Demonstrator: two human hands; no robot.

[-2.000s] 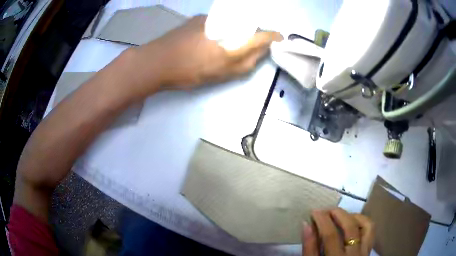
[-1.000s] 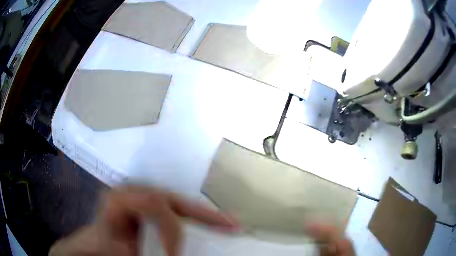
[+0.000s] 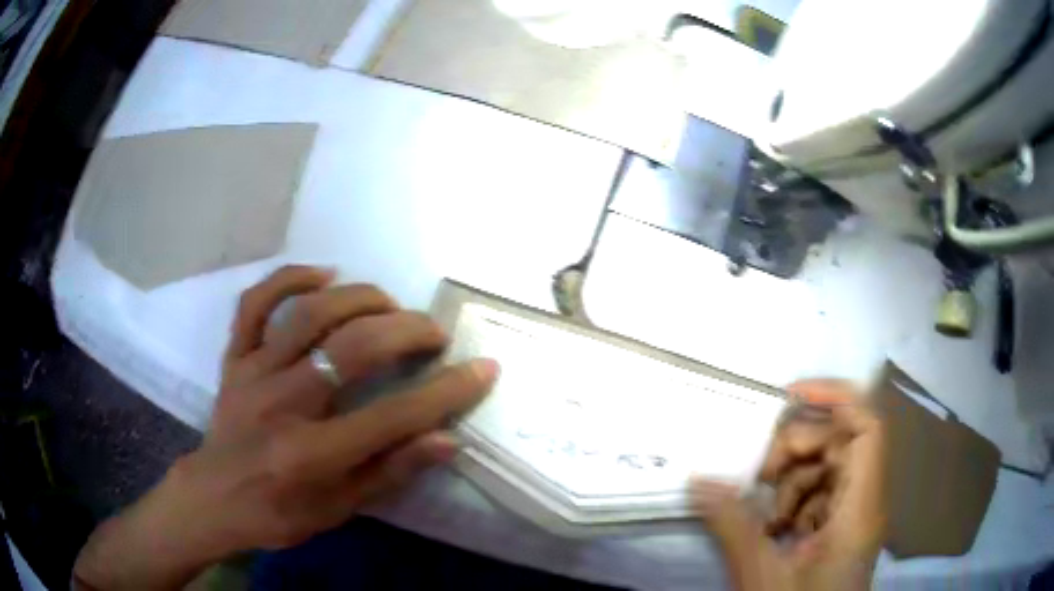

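Note:
A white template with inner outlines and handwriting lies on top of a beige fabric piece, whose edge shows around it. My left hand, with a ring, holds the template's left end between thumb and fingers. My right hand holds its right end, thumb at the lower edge and fingers at the upper right corner. The fabric under the template is mostly hidden.
A beige flap piece lies at the left of the table. More beige pieces lie at the far side. A brown piece lies right of my right hand. The sewing machine head stands at upper right, over the needle plate.
The white template now lies on the fabric piece in front of me. My left hand has come from the far side to its left end; my right hand grips its right end.

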